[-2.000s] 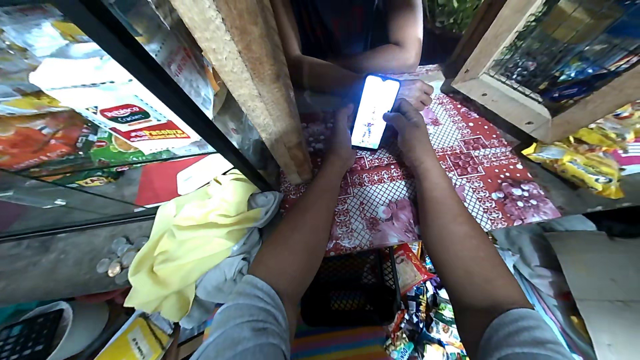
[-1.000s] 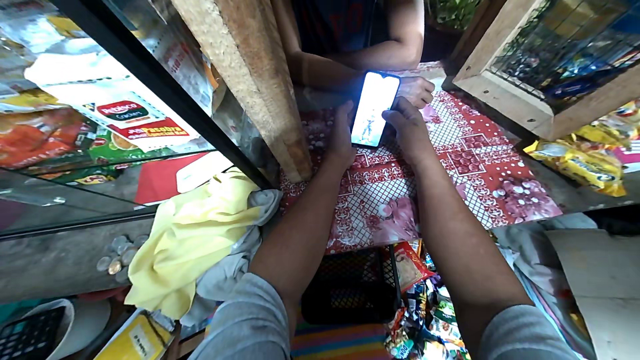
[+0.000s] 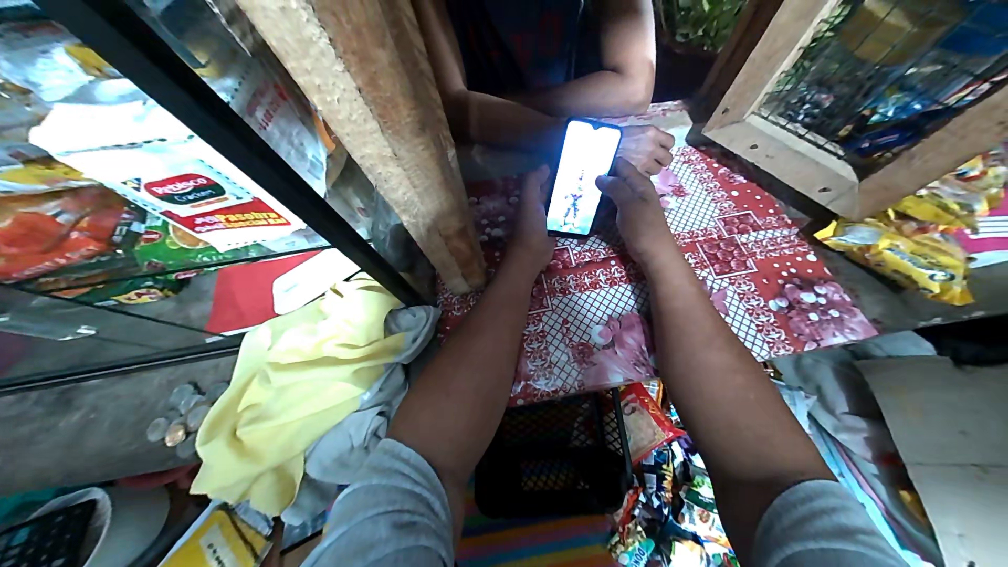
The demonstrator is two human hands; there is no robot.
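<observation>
A smartphone [image 3: 581,179] with a bright, washed-out screen is held upright between my two hands, over a red and white patterned table covering [image 3: 614,346]. My left hand [image 3: 534,216] grips its left edge. My right hand [image 3: 634,206] holds the right edge, with the thumb bent at the screen's side. The fingers behind the phone are hidden. Just beyond the phone, another person's hand [image 3: 647,148] rests on the table, and that person's forearms lie folded across its far side.
Left are a wooden post [image 3: 394,134], a glass case of packaged goods [image 3: 47,378], a yellow cloth [image 3: 303,378] and several coins [image 3: 179,413]. Below the table sit a black plastic basket [image 3: 551,472] and colourful packets [image 3: 681,496]. Right are a wood-framed mesh panel [image 3: 795,161] and yellow packets [image 3: 906,252].
</observation>
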